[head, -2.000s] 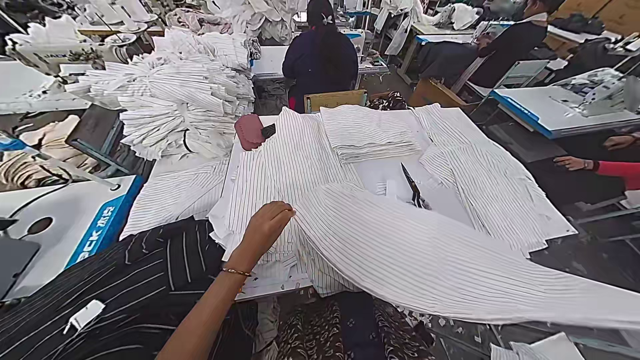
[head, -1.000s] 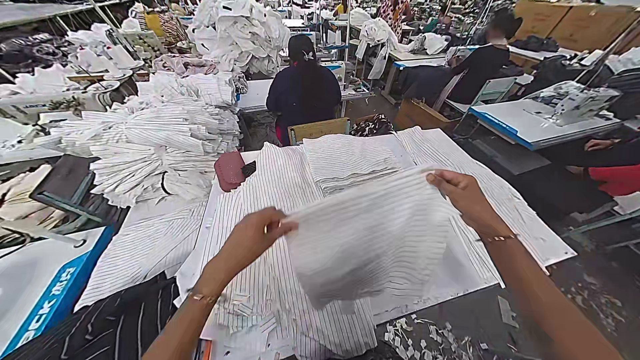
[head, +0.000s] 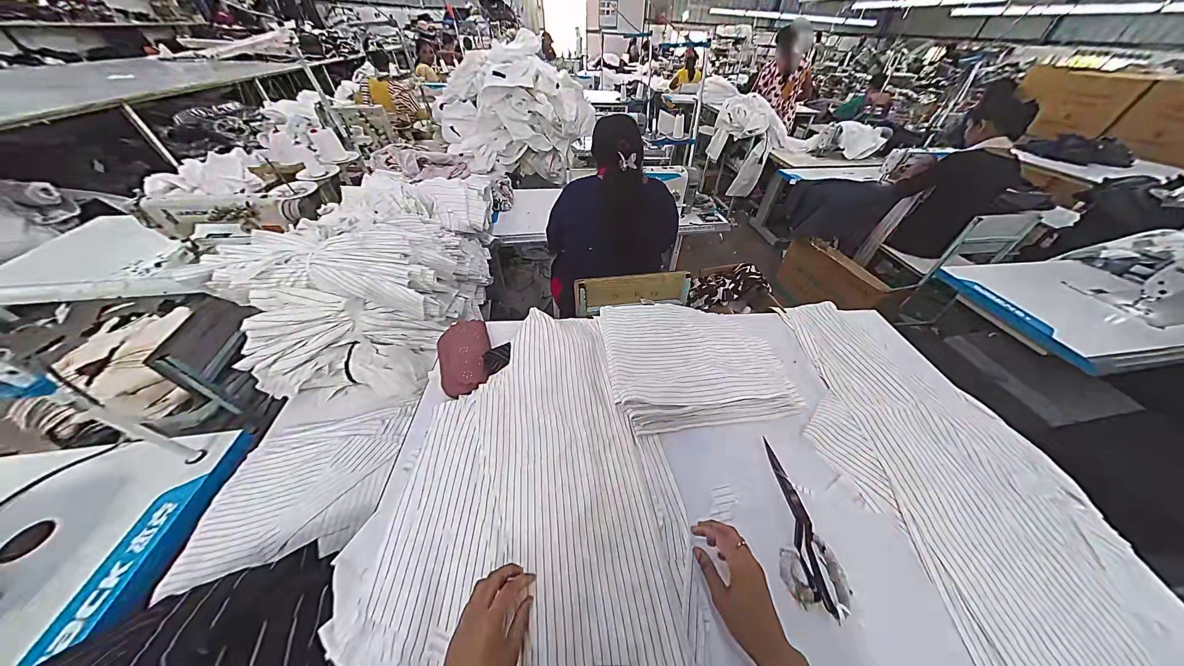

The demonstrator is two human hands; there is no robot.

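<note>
White fabric panels with thin dark stripes [head: 573,462] lie flat on the white table. My left hand [head: 492,615] rests on them near the front, fingers together, with nothing plainly gripped. At the panels' right edge is my right hand [head: 738,587], thumb and fingers apart and holding nothing. Right of it lie dark-bladed fabric scissors [head: 803,532], their handles wrapped in pale material. A folded stack of striped fabric [head: 694,365] sits at the back of the table, and more striped panels [head: 962,490] spread along the right side. A pink pouch [head: 462,359] stands at the back left corner.
Bundled striped fabric [head: 361,268] is piled high at the left. A white sewing table with a blue edge [head: 139,555] stands at the near left, another [head: 1064,305] at the right. Beyond the table a person [head: 612,213] sits facing away, near cardboard boxes [head: 823,273].
The striped panel held up between both hands a second ago now lies on the table, let go by my right hand. The scissors, covered then, are visible. The view has tilted up.
</note>
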